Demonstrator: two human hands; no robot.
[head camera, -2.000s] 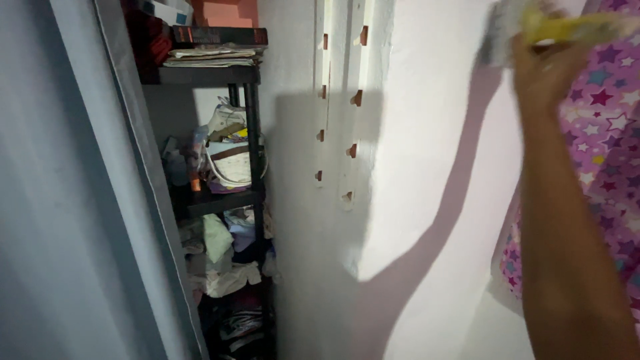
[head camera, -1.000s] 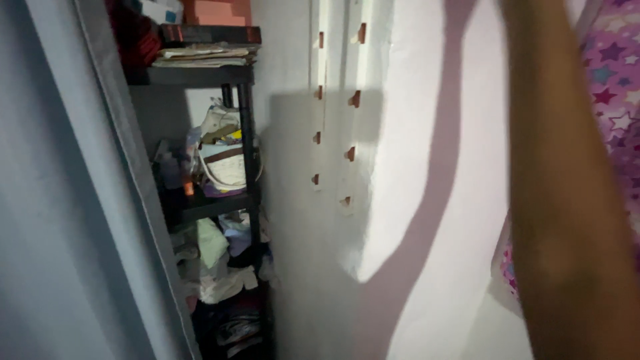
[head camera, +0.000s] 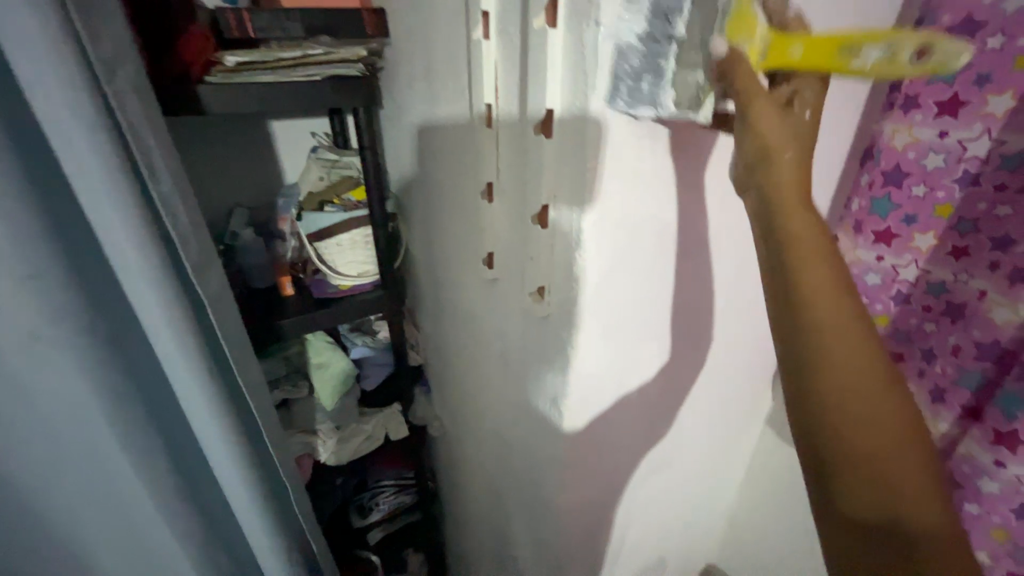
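Observation:
My right hand (head camera: 772, 104) is raised at the upper right, its fingers closed around the yellow handle (head camera: 864, 54) of what looks like a paintbrush, which points right. Left of the fingers, a broad grey-and-white, paint-smeared piece (head camera: 660, 60) lies over the pale wall (head camera: 624, 208); whether it is the brush's head or a separate thing I cannot tell. The top of this piece is cut off by the frame, and the hand is blurred. My forearm's shadow falls on the wall. My left hand is out of view.
Two slotted vertical shelf strips (head camera: 540, 172) run down the wall. Left of them, a black shelf unit (head camera: 320, 316) holds papers, a white bag (head camera: 344, 244) and heaped cloth (head camera: 344, 424). A blue-grey curtain (head camera: 152, 320) hangs at the left, pink star-patterned fabric (head camera: 936, 264) at the right.
One second ago my right hand was above the frame with only the forearm showing; it is back in view with the yellow handle, farther left than two seconds ago.

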